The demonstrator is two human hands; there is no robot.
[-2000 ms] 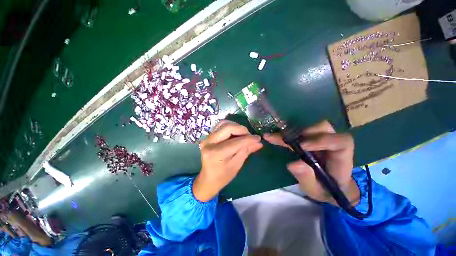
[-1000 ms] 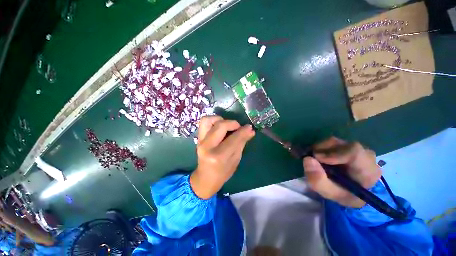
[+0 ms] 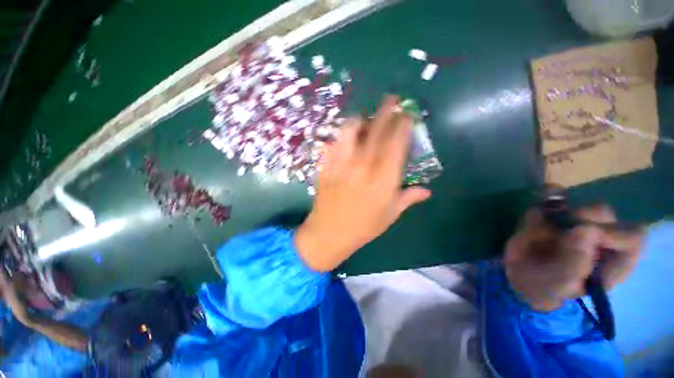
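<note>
My left hand (image 3: 358, 188) is spread with its fingers apart over the left side of the green circuit board (image 3: 423, 151), hiding part of it. Whether the fingers touch the board cannot be told. My right hand (image 3: 573, 255), blurred, is shut around the black soldering iron (image 3: 558, 210) near the lower edge of the cardboard pad (image 3: 598, 111). The iron's tip cannot be made out. A heap of small white components with red leads (image 3: 270, 111) lies left of my left hand.
A smaller dark red heap (image 3: 181, 192) lies at left. Two loose white components (image 3: 429, 71) lie above the board. A pale rail (image 3: 159, 107) curves along the far side. A whitish tub (image 3: 621, 16) stands at top right. A black fan (image 3: 140, 328) and another person's arm (image 3: 48, 325) are at lower left.
My left hand has opened and moved from the board's lower edge up over its left side. My right hand has drawn the iron away from the board to the right.
</note>
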